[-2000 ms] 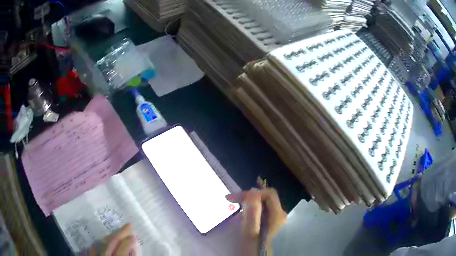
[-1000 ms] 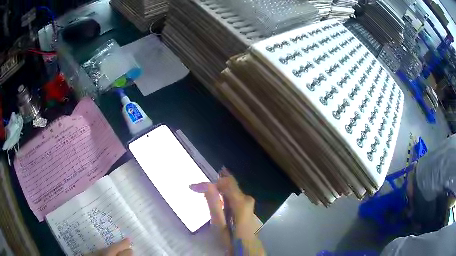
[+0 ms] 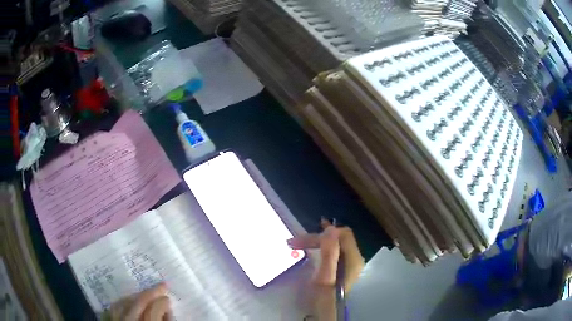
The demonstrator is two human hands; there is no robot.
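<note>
The smartphone (image 3: pixel 241 216) lies on the open notebook (image 3: pixel 166 244), its screen blown-out white with a small red mark near the lower right. My right hand (image 3: pixel 332 257) is at the phone's lower right corner, one finger extended over the screen. A dark pen (image 3: pixel 340 301) is held in that hand and runs down past the palm. My left hand (image 3: pixel 144 306) rests on the notebook's left page, cut off by the bottom edge, fingers bent, with no object visible in it. Handwritten figures show on the left page.
A tall tray stack (image 3: pixel 376 157) with a white parts tray (image 3: pixel 451 125) on top stands to the right. A pink slip (image 3: pixel 100 182) and a correction fluid bottle (image 3: pixel 194 136) lie behind the notebook. A plastic bag (image 3: pixel 157 75) is farther back. A person's sleeve (image 3: pixel 552 232) shows far right.
Against one second ago, the view has shifted, so the bench things appear farther right. My right hand has moved from over the screen towards the phone's lower right corner, uncovering the red mark.
</note>
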